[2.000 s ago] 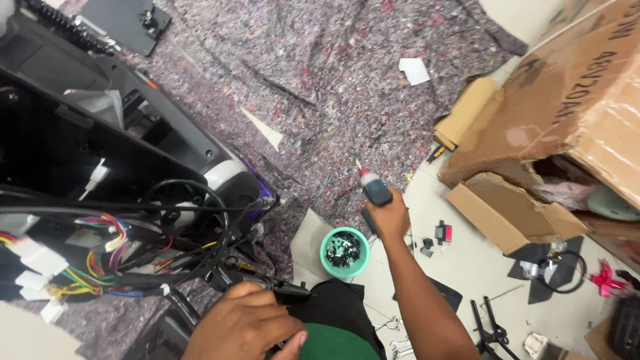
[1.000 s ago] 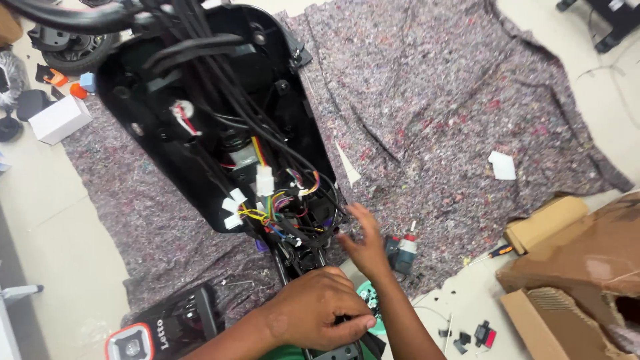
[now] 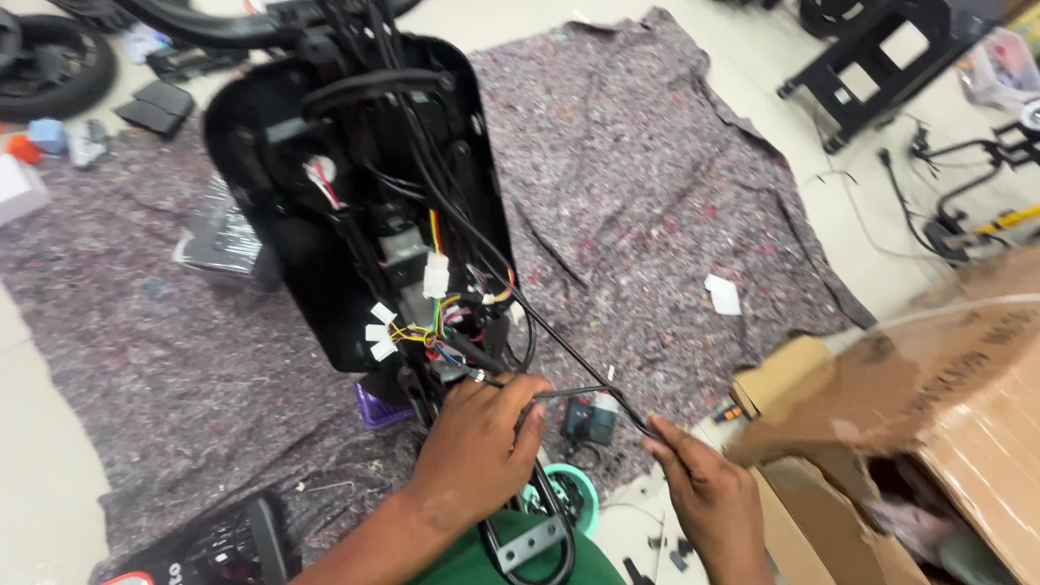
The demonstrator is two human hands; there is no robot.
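My right hand pinches a black cable that runs down from the handlebar end of a black vehicle body panel. My left hand grips a thinner black cable, which meets the other cable between my hands. Above my left hand, white connectors and a larger white connector hang on coloured wires. A cordless screwdriver lies on the mat between my hands. Below it, a turquoise bowl of small dark parts is partly hidden by a black tubular frame.
A speckled felt mat covers much of the floor. At the right stands an opened cardboard box. A purple basket and a plastic-wrapped item lie beside the panel. A black frame part is at the upper right.
The screwdriver, held in my right hand two seconds ago, now lies on the mat. My right hand has moved from beside the wiring out to the right, onto a cable. The view has swung left.
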